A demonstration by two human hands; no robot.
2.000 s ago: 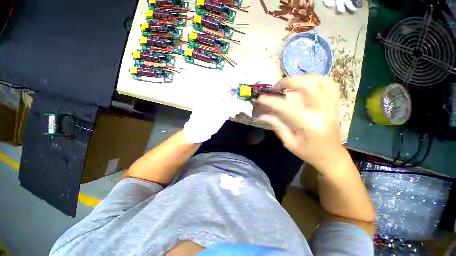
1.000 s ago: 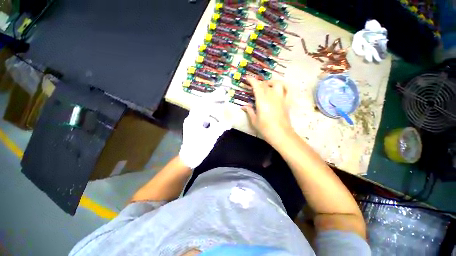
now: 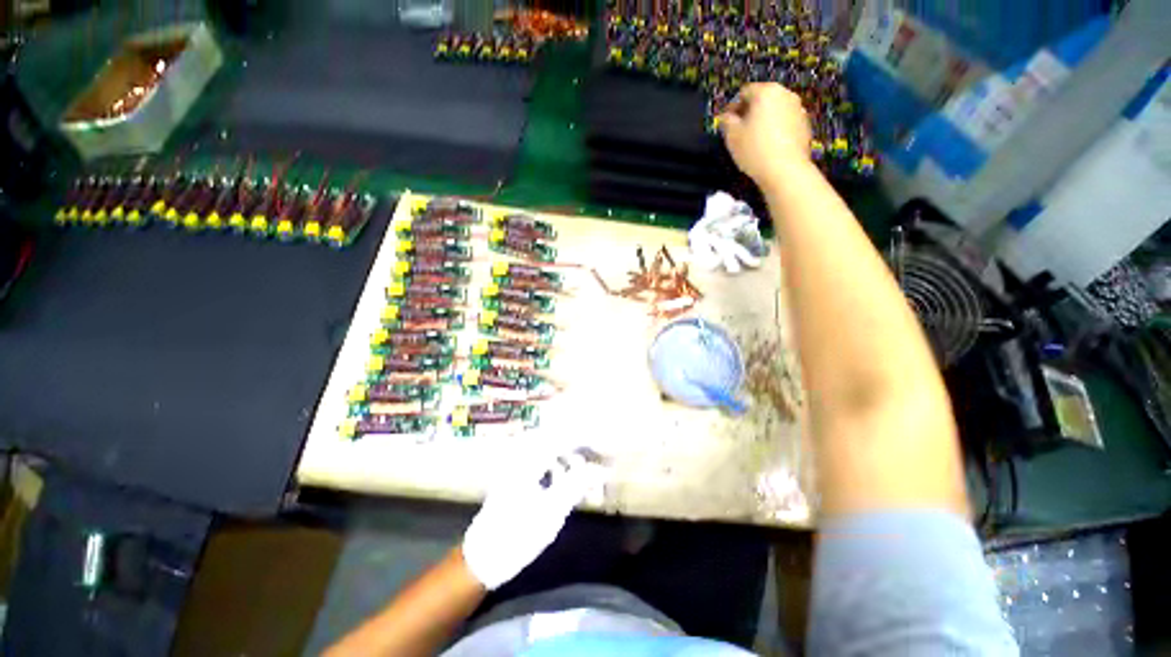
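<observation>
My left hand [image 3: 533, 513], in a white glove, is at the near edge of the cream mat [image 3: 604, 436]. Its fingers are bunched and blurred; whether they hold anything is unclear. My bare right hand [image 3: 767, 126] reaches far forward over a dense group of circuit boards [image 3: 719, 45] on a black surface. Its fingers are bent down at the boards' near edge, and I cannot tell if they grip one. On the mat's left half, small circuit boards [image 3: 417, 318] with yellow blocks and maroon cylinders lie in two columns.
A round tub of whitish-grey paste [image 3: 693, 359] holds a blue applicator [image 3: 719, 398]. Copper-coloured strips [image 3: 658, 285] and a crumpled white glove [image 3: 728, 234] lie beyond it. A row of boards [image 3: 206, 205] lies left, below a box [image 3: 144, 90]. A fan [image 3: 944, 298] stands right.
My right hand has left the boards on the mat and stretched forward to the far group. My left hand has drawn away from the boards, staying by the near edge. The view has tilted up.
</observation>
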